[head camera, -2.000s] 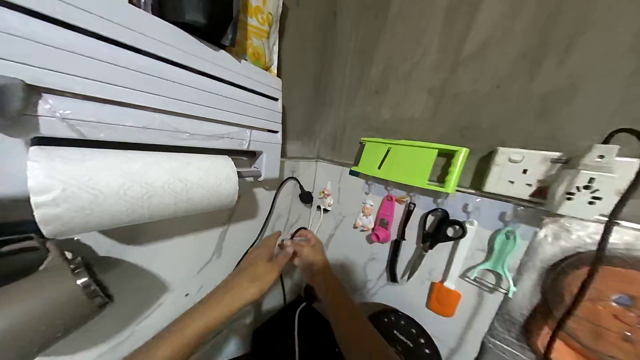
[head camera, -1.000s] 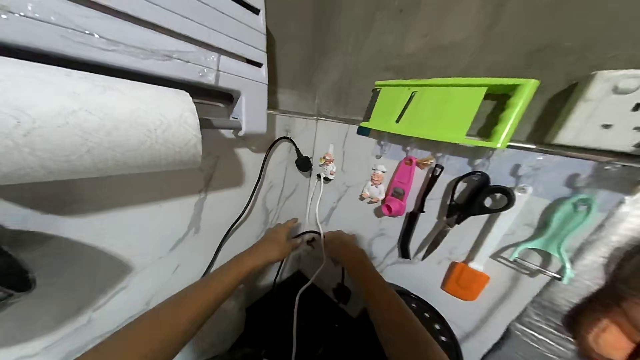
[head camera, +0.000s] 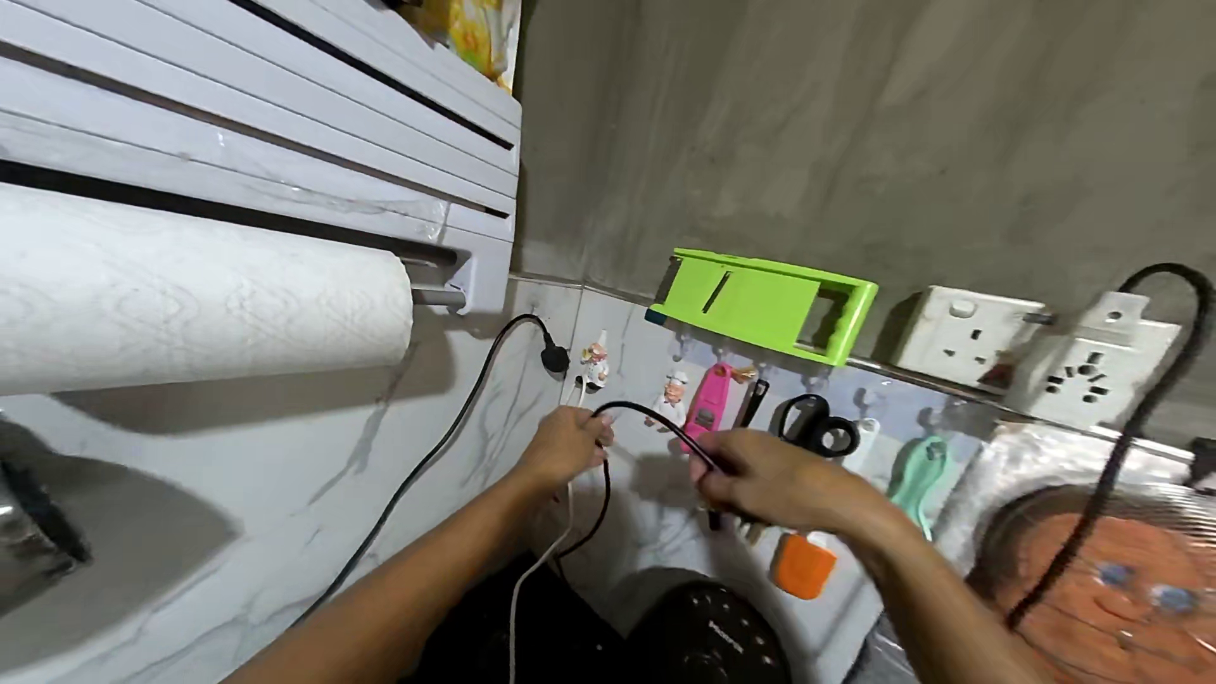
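Note:
A black power cord (head camera: 646, 410) runs in an arc between my two hands. My left hand (head camera: 562, 446) is closed on it near the wall corner, beside a white cable (head camera: 518, 608) that hangs down from a chef-shaped hook (head camera: 595, 363). My right hand (head camera: 760, 475) grips the cord farther right, in front of the hanging utensils. From my left hand the cord drops toward a black appliance (head camera: 712, 636). A separate black cord with a round plug (head camera: 555, 358) is held at the tiled wall, left of the hook.
Along the right wall hang a second chef hook (head camera: 671, 397), a pink tool (head camera: 711, 399), black scissors (head camera: 815, 426), an orange spatula (head camera: 804, 566) and a green peeler (head camera: 920, 475), under a green slicer (head camera: 765, 306). Sockets (head camera: 969, 332) lie right, a paper towel roll (head camera: 199, 294) left.
My hands, low at the corner one second ago, are now higher and farther apart. My right hand has moved right, with the cord stretched between them.

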